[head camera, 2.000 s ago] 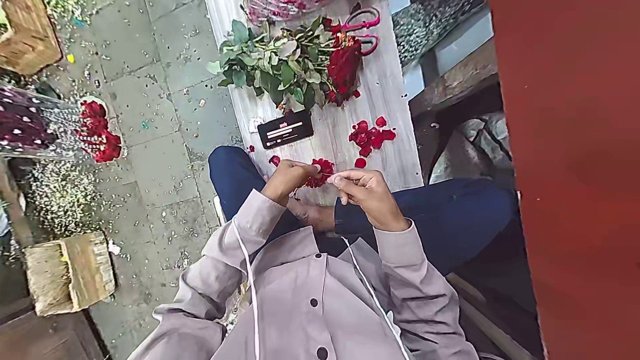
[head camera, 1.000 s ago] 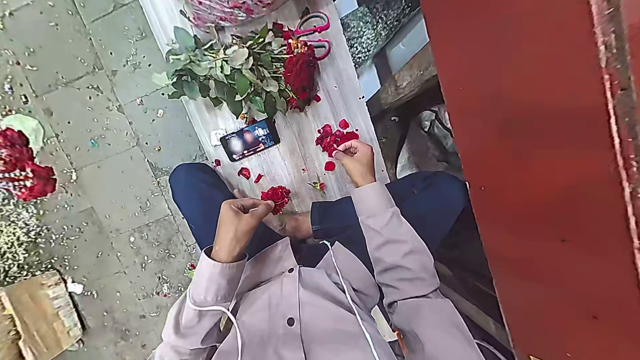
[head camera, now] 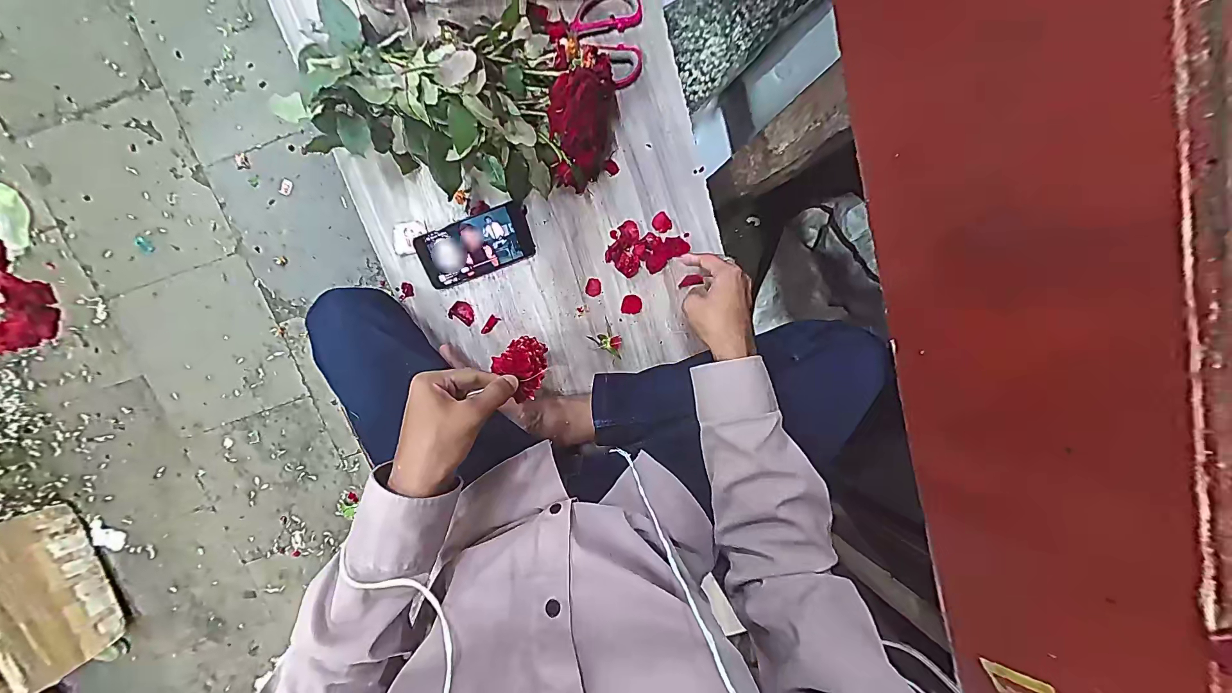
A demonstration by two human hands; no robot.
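My left hand (head camera: 450, 419) pinches a strung cluster of red petals (head camera: 521, 367) between thumb and fingertips, above my crossed legs. A thin strand shows by the cluster. My right hand (head camera: 717, 300) is at the right edge of the pale board, its fingers at a red petal (head camera: 691, 281) beside a small pile of red petals (head camera: 639, 247). Whether the fingers grip that petal is hard to tell. Loose petals (head camera: 630, 304) and a small green flower base (head camera: 608, 342) lie between the hands.
A phone (head camera: 476, 244) with a lit screen lies on the wooden board (head camera: 664, 144). Beyond it are red roses (head camera: 582, 114) with leafy stems (head camera: 433, 106) and pink-handled scissors (head camera: 626, 65). A red panel (head camera: 1030, 289) stands at right; a wooden block (head camera: 58, 587) is lower left.
My hands were together at the red petal cluster two seconds ago. They have parted: the left keeps the cluster, and the right has moved to the petal pile. The view has shifted.
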